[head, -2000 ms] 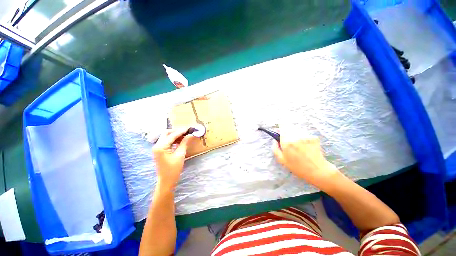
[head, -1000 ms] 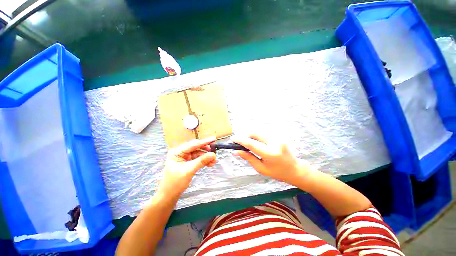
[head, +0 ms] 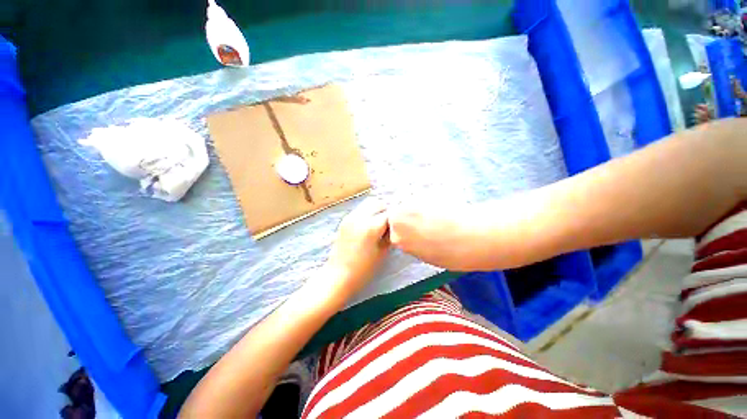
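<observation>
My left hand (head: 360,239) and my right hand (head: 430,236) are pressed together just off the lower right corner of the cardboard pad (head: 246,176). Both are closed around the black handle-like part, of which only a dark sliver (head: 384,233) shows between the fingers. The rest of the part and any small end piece are hidden. The round white dish (head: 292,168) sits on the pad, over its dark line.
A crumpled white cloth (head: 168,159) lies left of the pad. A white bottle (head: 225,39) lies behind it. Wrinkled film (head: 442,106) covers the bench. Blue trays stand at left (head: 61,245) and right (head: 557,90). Blue crates (head: 545,299) stand below. Another person's hand (head: 703,113) shows at far right.
My hands came together from apart and have closed tightly over the black part, which showed plainly one second ago. The right forearm has swung up to nearly level. The view has shifted closer.
</observation>
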